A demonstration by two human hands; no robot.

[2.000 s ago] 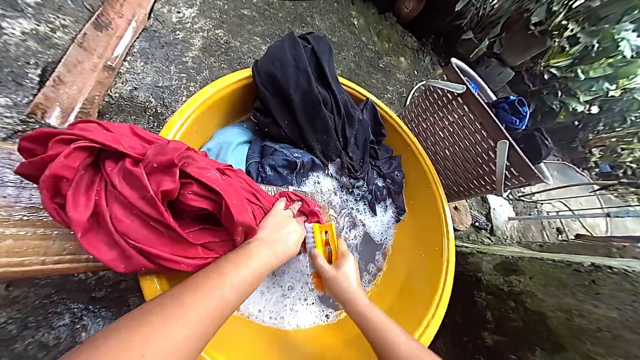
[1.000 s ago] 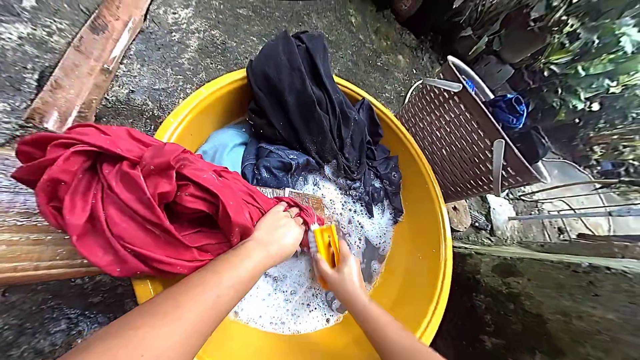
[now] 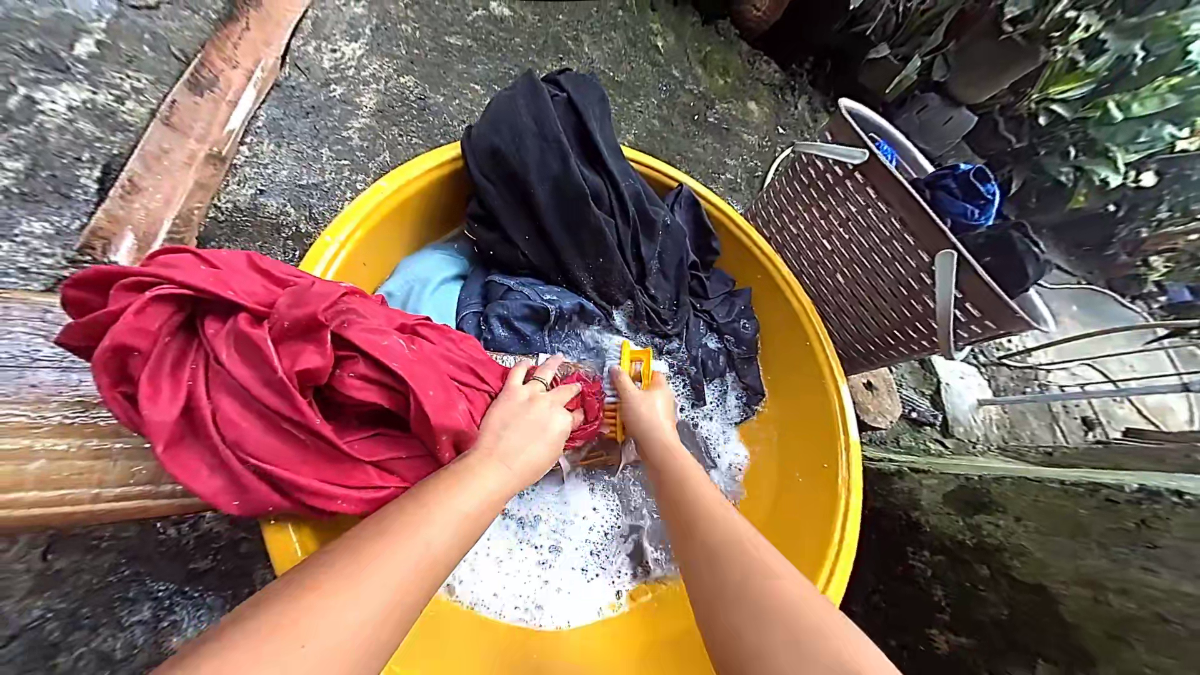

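My left hand [image 3: 530, 422], with a ring on one finger, grips the bunched end of a large red cloth [image 3: 281, 375] that is draped over the left rim of a yellow basin [image 3: 816, 412]. My right hand [image 3: 645, 408] holds a yellow scrub brush [image 3: 622, 389], its bristles turned left against the red fabric. Beneath the cloth end, part of a board shows. White suds [image 3: 553, 553] float on the water below my hands. Black cloth [image 3: 572, 187], dark blue denim [image 3: 525, 314] and a light blue cloth [image 3: 431, 281] lie in the basin's upper part.
A brown woven plastic basket [image 3: 862, 253] with clothes in it leans tilted at the basin's upper right. On the left a wooden plank [image 3: 84, 422] runs under the red cloth, and another weathered board [image 3: 197, 131] lies on the rough ground. Plants [image 3: 1116, 112] grow at the top right.
The brush has turned more upright in my right hand, and its bristles now show against the red cloth. My left hand stays on the cloth.
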